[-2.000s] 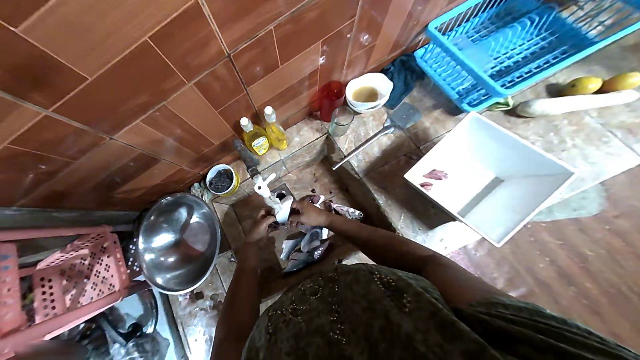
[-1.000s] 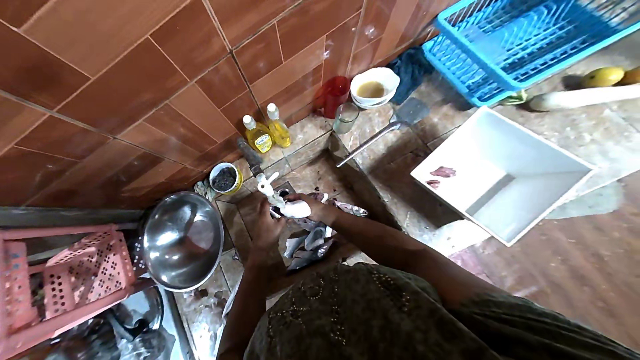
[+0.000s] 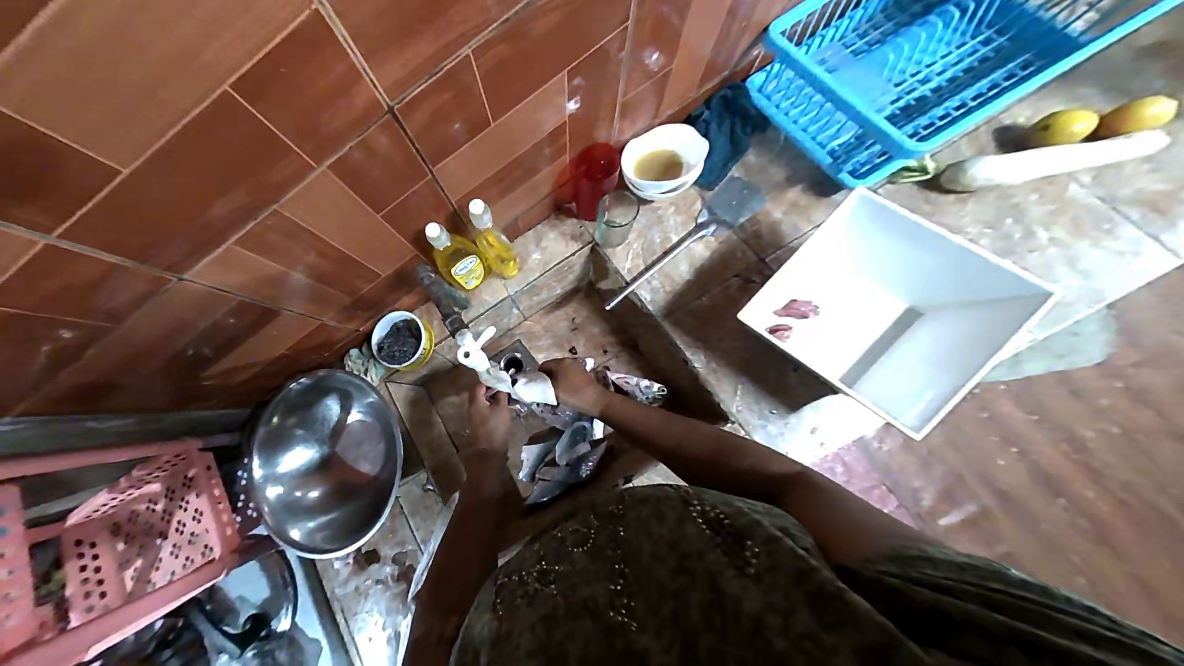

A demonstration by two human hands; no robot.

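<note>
Both hands are over a tiled sink, below a white plastic tap. My left hand is at the left end of a pale piece of fish under the tap. My right hand has its fingers closed at the right side of that piece. Cut fish with silvery skin lie on the sink floor just below the hands, and a fish head rests to the right of my right hand. Two small pieces of pink flesh lie in a white rectangular tub on the right.
A steel bowl stands left of the sink beside a pink perforated basket. Yellow soap bottles, a small tub of dark matter, a glass, a white bowl, a metal turner and a blue dish rack stand around the sink.
The hands have stayed under the tap, while the pale piece between them has changed its position and tilt. The surrounding things have not moved.
</note>
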